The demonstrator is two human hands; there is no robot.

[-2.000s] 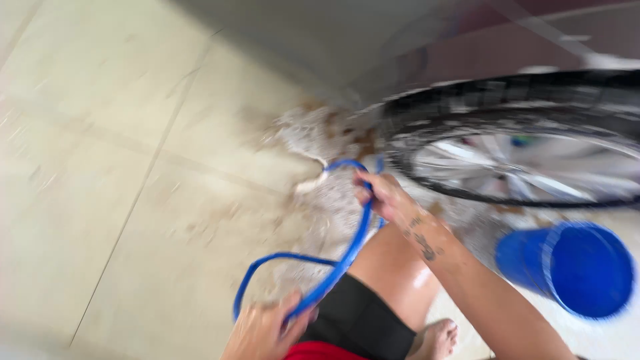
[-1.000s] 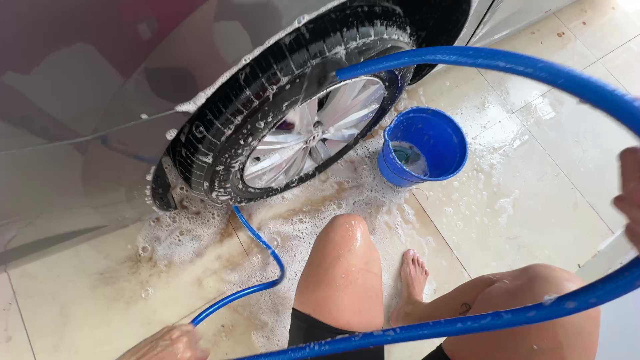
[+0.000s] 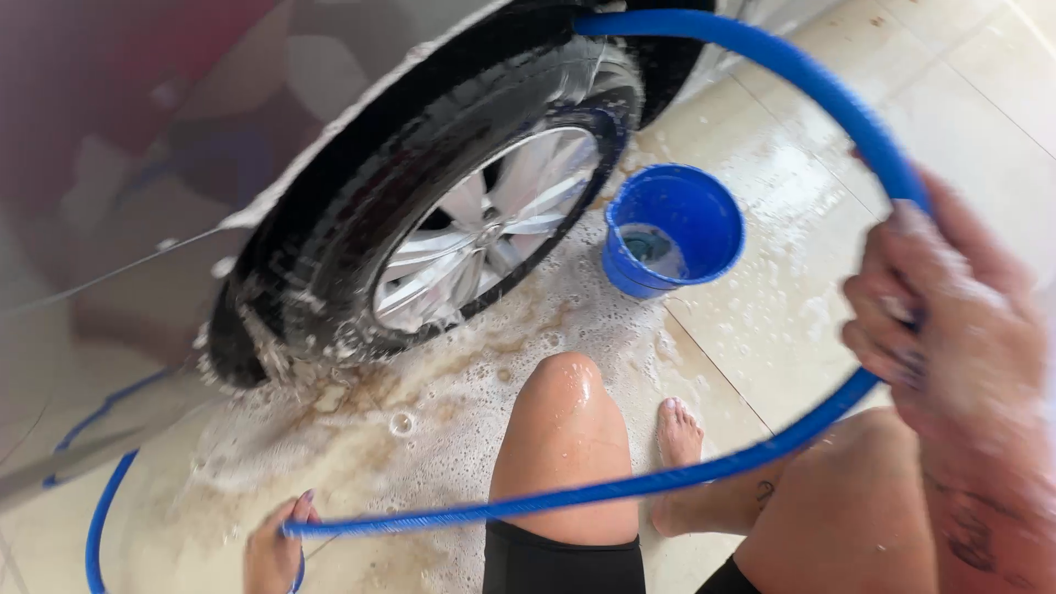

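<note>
My right hand (image 3: 949, 313), at the right, is closed around a blue hose (image 3: 610, 497) that loops up and over to the left. The hose's open end points at the top of a car's tire (image 3: 330, 206), where water runs over the rubber. At the lower left my left hand (image 3: 276, 544) grips a lower part of the same hose. The silver alloy wheel rim (image 3: 487, 231) is wet, with some suds near its lower edge.
A blue bucket (image 3: 718, 239) with sudsy water and something dark in it stands beside the wheel. The grey car body (image 3: 148, 165) fills the upper left. Foam and brownish water cover the tiled floor (image 3: 379, 445) near my knee and bare foot.
Two seconds ago both hands held the hose with its end near the floor. Since one second ago, my right hand has come further into view, and water now runs over the tire's top.
</note>
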